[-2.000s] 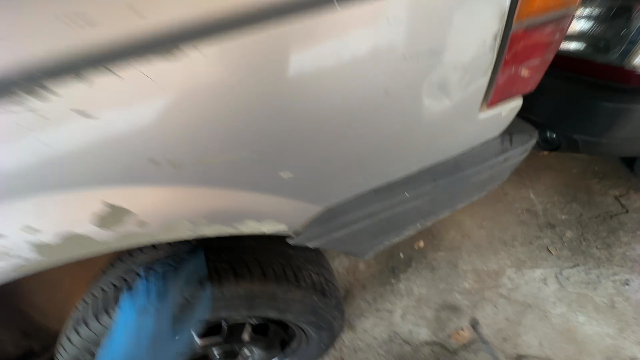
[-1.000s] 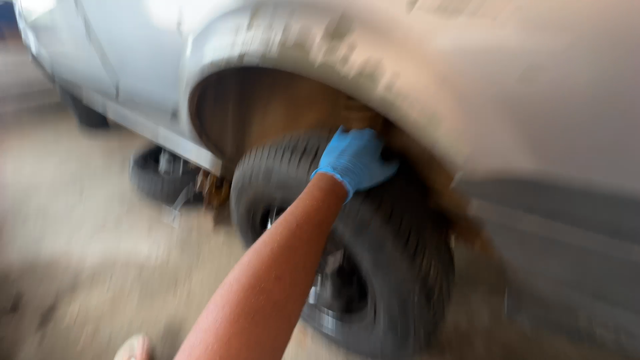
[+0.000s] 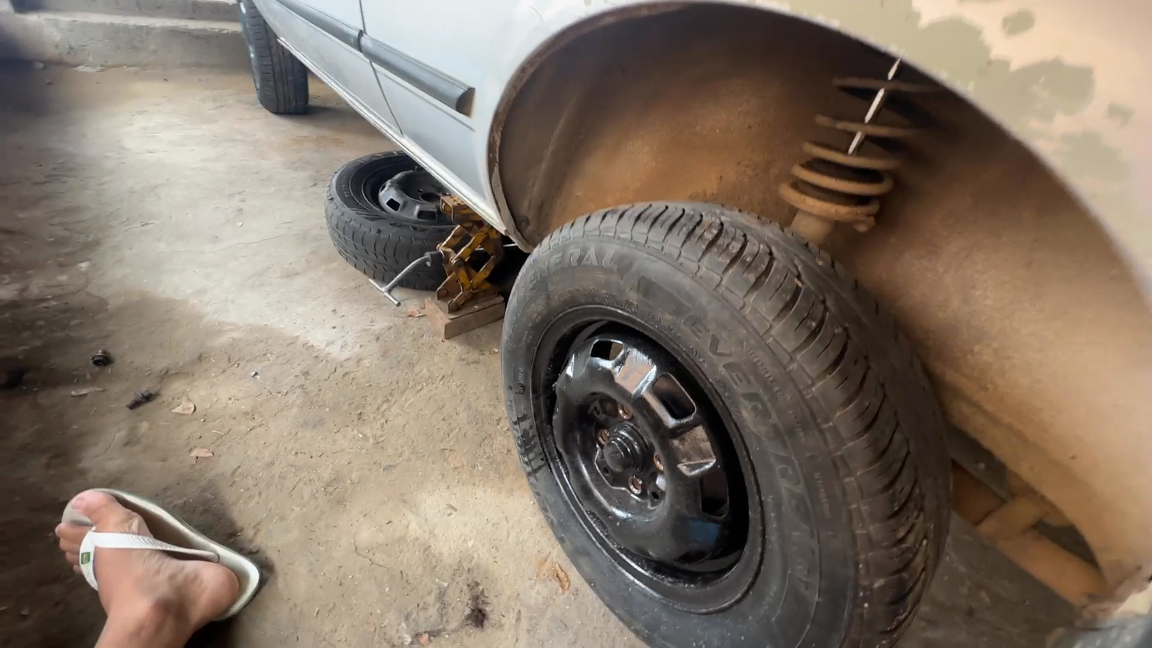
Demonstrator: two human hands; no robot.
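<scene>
Neither my left hand nor my right hand shows in the head view now. A car wheel with a black steel rim (image 3: 621,450) and a treaded tire (image 3: 792,297) stands upright at the open wheel arch (image 3: 630,117). Its rim has holes around the hub, and I cannot make out wheel bolts in them. Above and behind the tire is a rusty coil spring (image 3: 837,184). A yellow scissor jack (image 3: 470,256) stands on a wooden block (image 3: 466,315) under the car's sill, with a metal crank handle (image 3: 400,281) at its left side.
Another wheel (image 3: 382,238) lies flat beside the jack, partly under the car. The car's other wheel (image 3: 273,63) is farther back. Two small dark parts, one round (image 3: 102,358) and one elongated (image 3: 141,398), lie on the concrete floor. A foot in a white flip-flop (image 3: 153,558) is at lower left.
A blue-gloved hand was on top of the tire one second ago and is now out of view. The view has swung widely from the car's rear corner.
</scene>
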